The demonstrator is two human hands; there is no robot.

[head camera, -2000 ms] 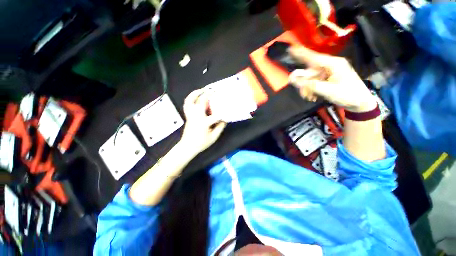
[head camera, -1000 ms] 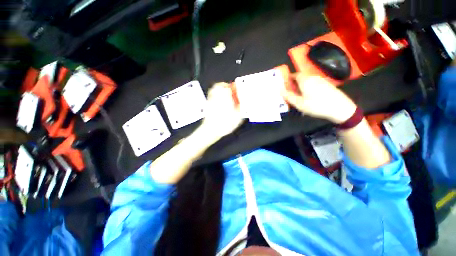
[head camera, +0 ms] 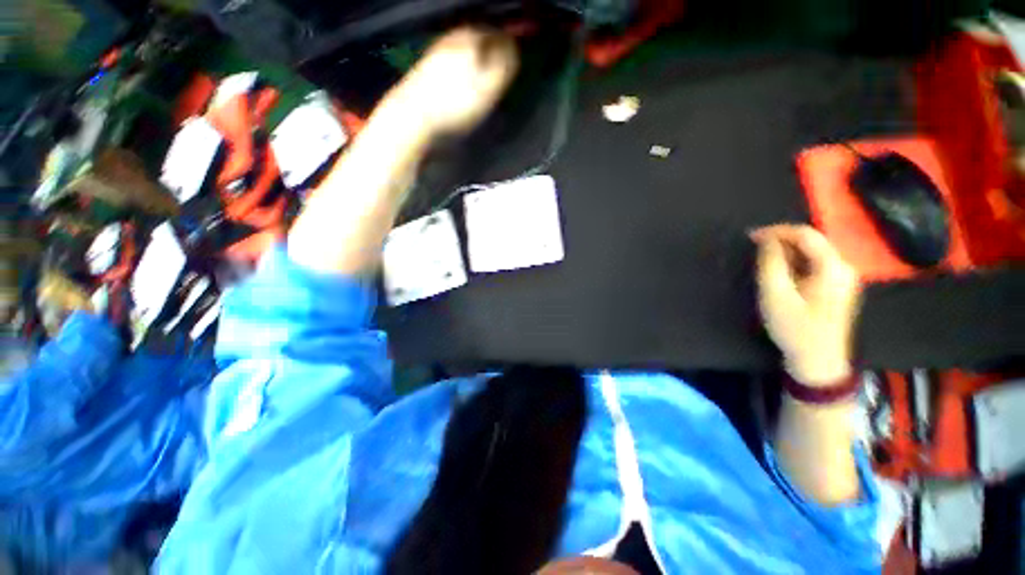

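Two white square units lie side by side on the black mat, the right unit (head camera: 514, 224) and the left unit (head camera: 424, 258). A thin cable (head camera: 562, 112) comes down from the back to them. My left hand (head camera: 463, 81) is blurred and raised at the back left, above the units; whether it holds anything is hidden. My right hand (head camera: 805, 286) is over the mat at the right, fingers loosely curled and apart, with nothing seen in it.
A black mouse (head camera: 903, 207) lies on an orange-red pad (head camera: 832, 191), beside a red dispenser (head camera: 955, 112). A paper scrap (head camera: 620, 109) and a small pale piece (head camera: 660, 151) lie behind. More units (head camera: 191, 157) crowd the left. Trayed units (head camera: 950, 522) are lower right. Another person's blue sleeve (head camera: 90, 393) is at left.
The white unit and orange-red pad between my hands are gone from the mat. My left hand has moved back and left. My right hand has moved away from them. The view has shifted.
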